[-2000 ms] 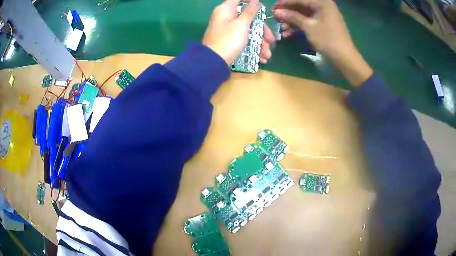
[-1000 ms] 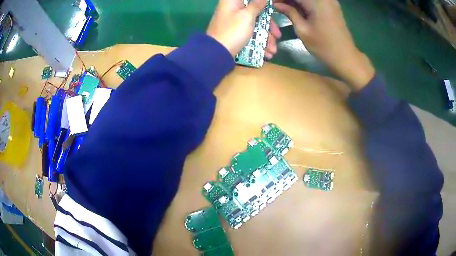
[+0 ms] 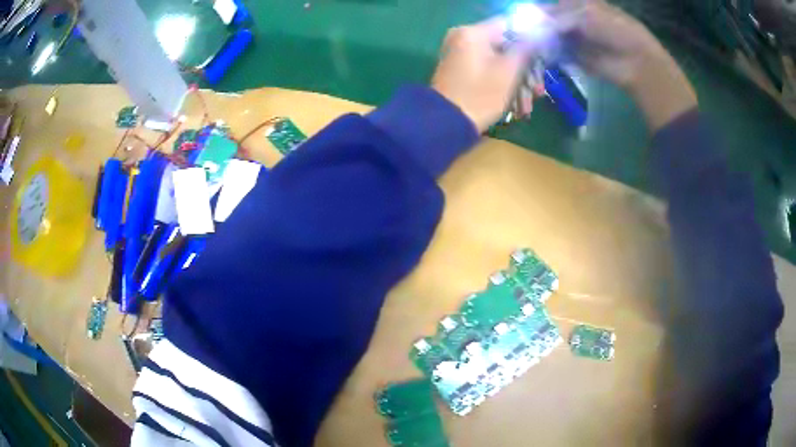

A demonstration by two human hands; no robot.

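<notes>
My left hand (image 3: 489, 74) is raised at the top centre, fingers closed around the PCB panel, which shows only as a blurred, narrow shape. My right hand (image 3: 615, 39) is close beside it on the right, blurred, its fingertips pinched near a bright white glare (image 3: 528, 17). A blue battery (image 3: 566, 94) hangs tilted just below the right hand; its leads cannot be made out. The glare hides where the fingertips meet the panel.
Populated PCB panels (image 3: 497, 336) lie overlapping on the tan cardboard (image 3: 489, 201), with a plainer strip (image 3: 415, 415) below and a single PCB (image 3: 593, 341) to the right. Blue batteries (image 3: 140, 227) are heaped at left by yellow tape (image 3: 51, 218) and a grey-white plate (image 3: 135, 61).
The view has shifted, so things on the bench appear further right. My hands remain close together; the held panel has turned and blurred, a bright glare has appeared, and the hanging battery shows clearly.
</notes>
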